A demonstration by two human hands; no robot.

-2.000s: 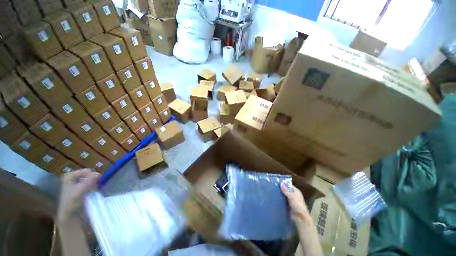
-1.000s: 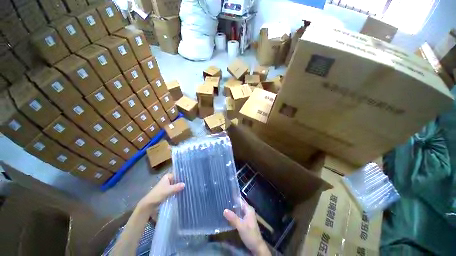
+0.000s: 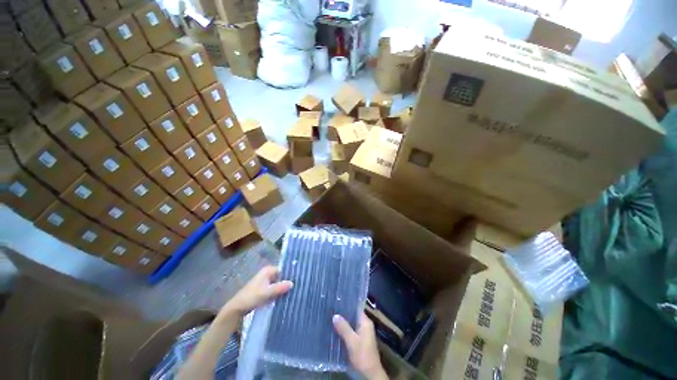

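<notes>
A small dark solar panel in a clear ribbed air column bag (image 3: pixel 319 297) is held upright in front of me, over the near edge of the open supply carton (image 3: pixel 438 249). My left hand (image 3: pixel 260 291) grips its left edge, thumb on the front. My right hand (image 3: pixel 359 343) grips its lower right, thumb on the front. The fingers behind the bag are hidden. Dark panels (image 3: pixel 397 293) lie inside the supply carton. Limp clear film (image 3: pixel 252 345) hangs below and behind the bag.
The collecting carton (image 3: pixel 122 330) at lower left holds shiny wrapped panels. A closed printed carton (image 3: pixel 482 319) at right bears a spare air column bag (image 3: pixel 545 271). A large printed carton (image 3: pixel 512 137) stands behind. Stacked labelled cartons (image 3: pixel 119 141) and small boxes (image 3: pixel 260 193) stand beyond; green-wrapped bales (image 3: pixel 612 297) at right.
Two seconds ago my hands were apart, film at left and a dark piece at right. Now both hold one bagged panel, slightly right of and lower than a second ago.
</notes>
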